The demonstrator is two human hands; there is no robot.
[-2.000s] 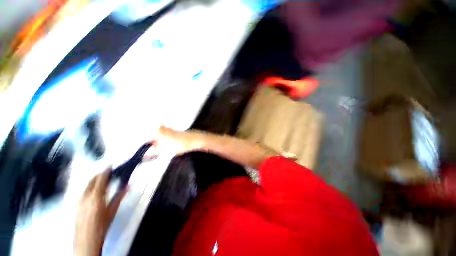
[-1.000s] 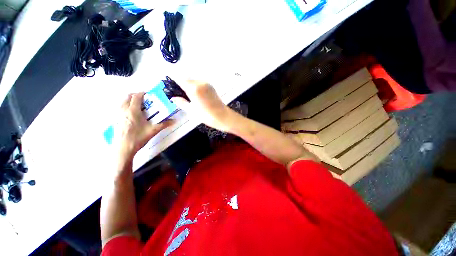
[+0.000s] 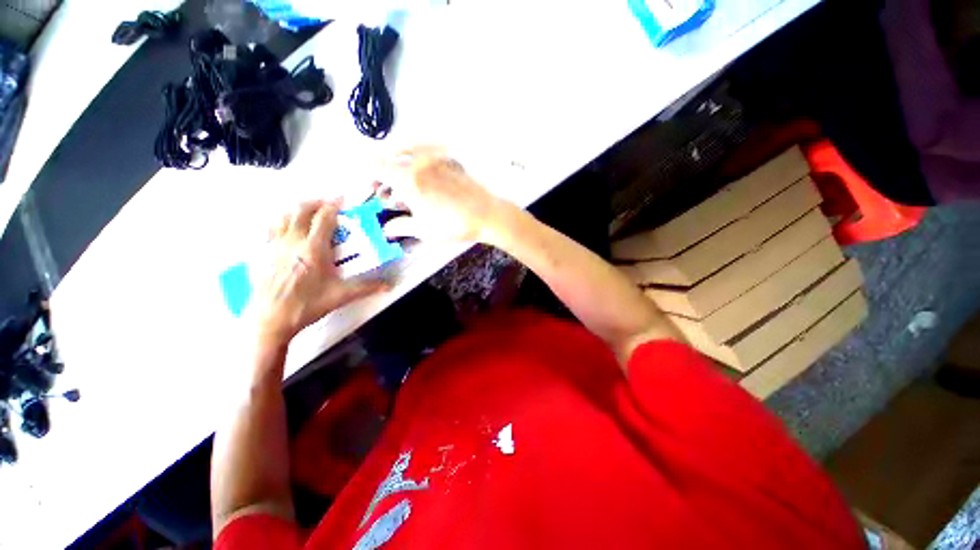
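A white and blue retail box (image 3: pixel 360 239) lies on the white bench (image 3: pixel 140 306) near its front edge. My left hand (image 3: pixel 299 269) is around the box, fingers on its far side and thumb on its near side. My right hand (image 3: pixel 435 196) is at the box's right end, with its fingers at the opening. A dark bit shows there between fingers and box, the black cable seen earlier; most of it is hidden. A blue flap (image 3: pixel 235 289) sticks out at the box's left end.
A heap of coiled black cables (image 3: pixel 242 107) lies beyond my hands, with a single coil (image 3: pixel 373 86) beside it. More cables (image 3: pixel 27 371) lie at far left. A blue-white box (image 3: pixel 672 16) lies at the far edge. Brown cartons (image 3: pixel 752 269) and an orange-red stool (image 3: pixel 865 193) stand below right.
Since a second ago, the dark cable at the box's right end shows much less, and my right fingers are closer in at the opening. The box and my left hand have shifted slightly right.
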